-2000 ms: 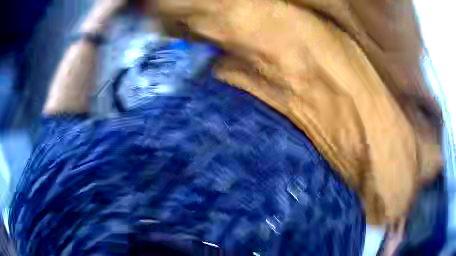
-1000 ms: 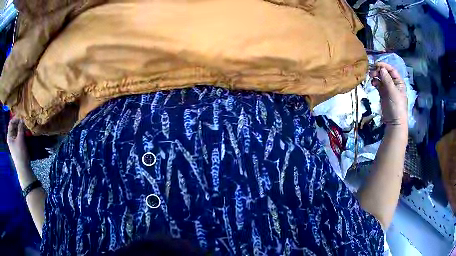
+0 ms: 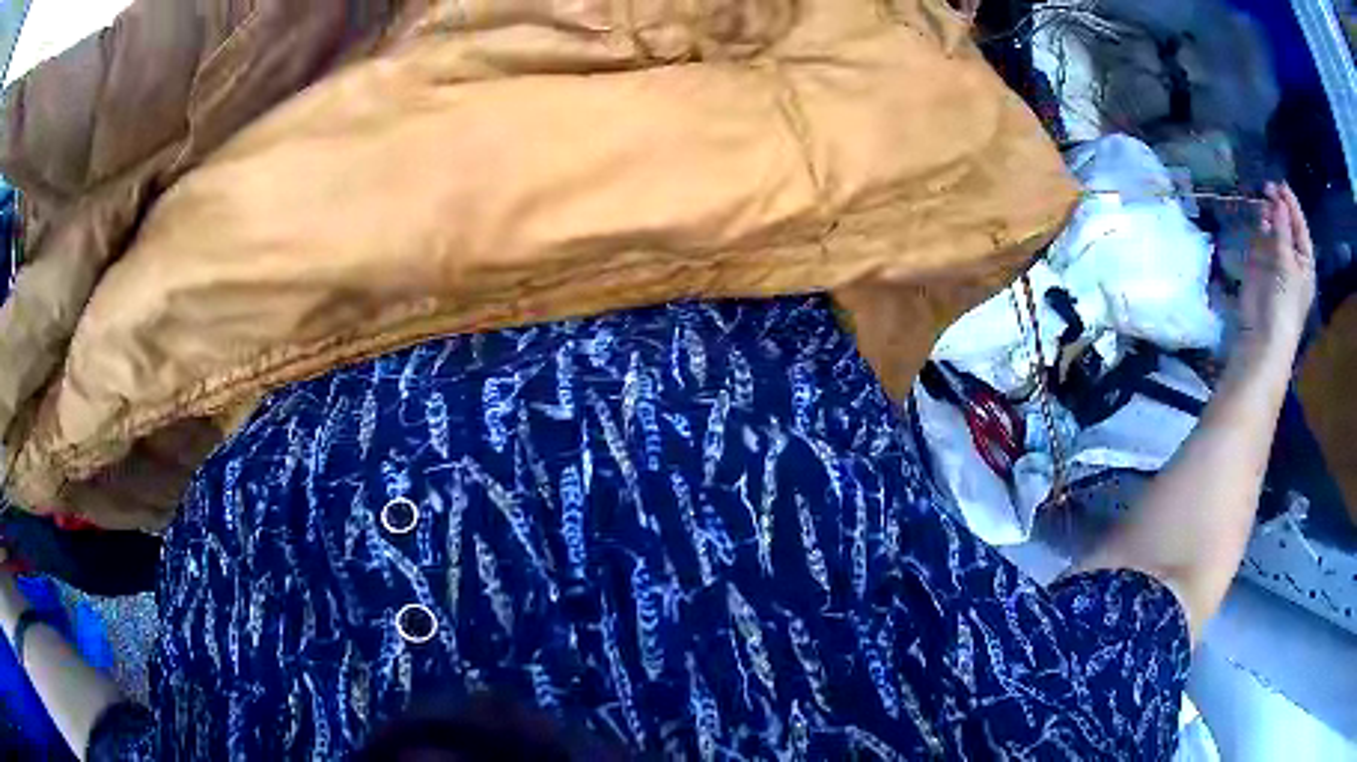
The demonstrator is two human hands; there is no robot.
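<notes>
The tan jacket (image 3: 595,179), puffy and shiny with a gathered lower edge, lies across the upper and left part of the view, over the front of the wearer's patterned dark blue clothing. My right hand (image 3: 1283,246) is at the right, apart from the jacket, with its fingers pinching the end of a thin cord (image 3: 1191,195). The cord runs almost straight from the jacket's right corner to my fingertips. My left hand (image 3: 9,578) is at the left edge, below the jacket's left end, mostly cut off; its fingers do not show clearly.
A white plastic bag or cloth (image 3: 1146,253) lies right of the jacket, with a red coiled item (image 3: 990,424) and dark straps or scraps by it. A blue edge (image 3: 1329,67) stands at the upper right. A white speckled surface (image 3: 1295,558) is at the lower right.
My right hand has moved right, away from the jacket's corner, and the cord between them shows longer. My left hand has moved down and left, towards the edge. The jacket's left end sits lower.
</notes>
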